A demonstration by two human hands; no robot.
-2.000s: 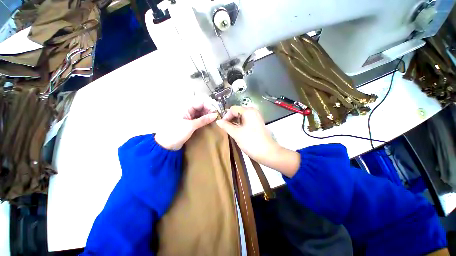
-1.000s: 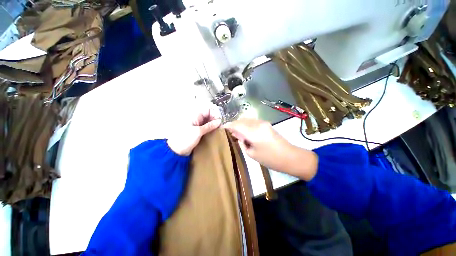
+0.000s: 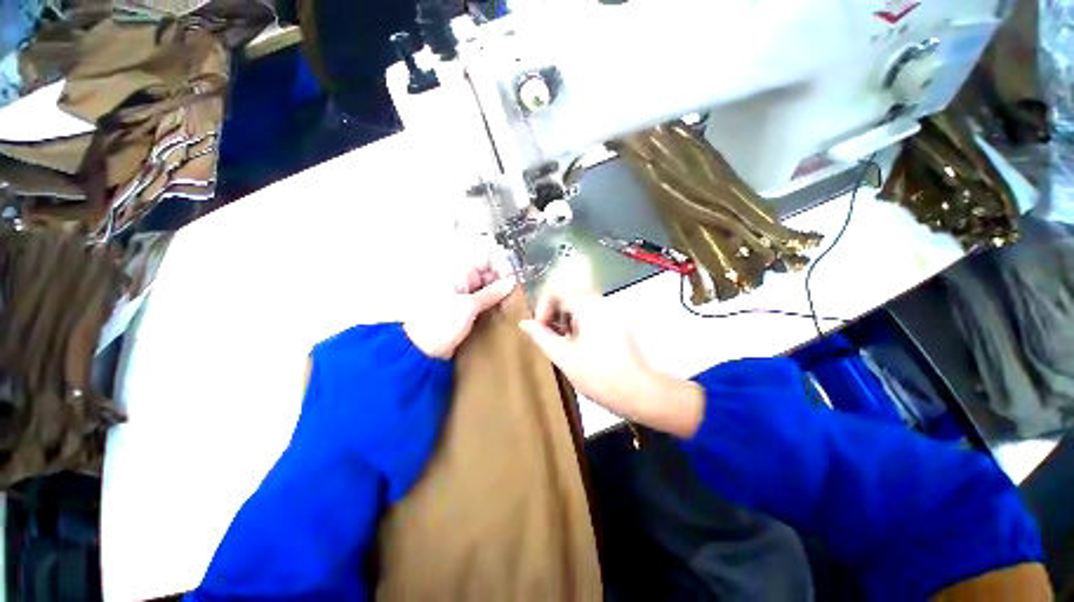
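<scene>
A tan-brown fabric panel [image 3: 495, 470] runs from the presser foot area of the white sewing machine [image 3: 730, 71] down to the frame's lower edge. My left hand [image 3: 453, 312] pinches the panel's top left edge just below the presser foot [image 3: 518, 253]. My right hand [image 3: 595, 353] is to the right of the panel's top, with thumb and fingertips together on something small and dark; what it is cannot be told. A small gold end of a zipper [image 3: 637, 437] shows below my right wrist. The rest of that zipper is hidden.
A zipper bundle [image 3: 707, 212] lies under the machine arm, with red-handled snips [image 3: 660, 258] beside it. A black cord [image 3: 810, 282] loops on the white table [image 3: 236, 353]. Another zipper bundle [image 3: 960, 188] is at far right. Brown cut pieces [image 3: 53, 341] are heaped at far left.
My right hand has drawn back slightly from the presser foot. The brown strip and white edge along the panel's right side no longer show. The view has shifted, moving the machine's arm left.
</scene>
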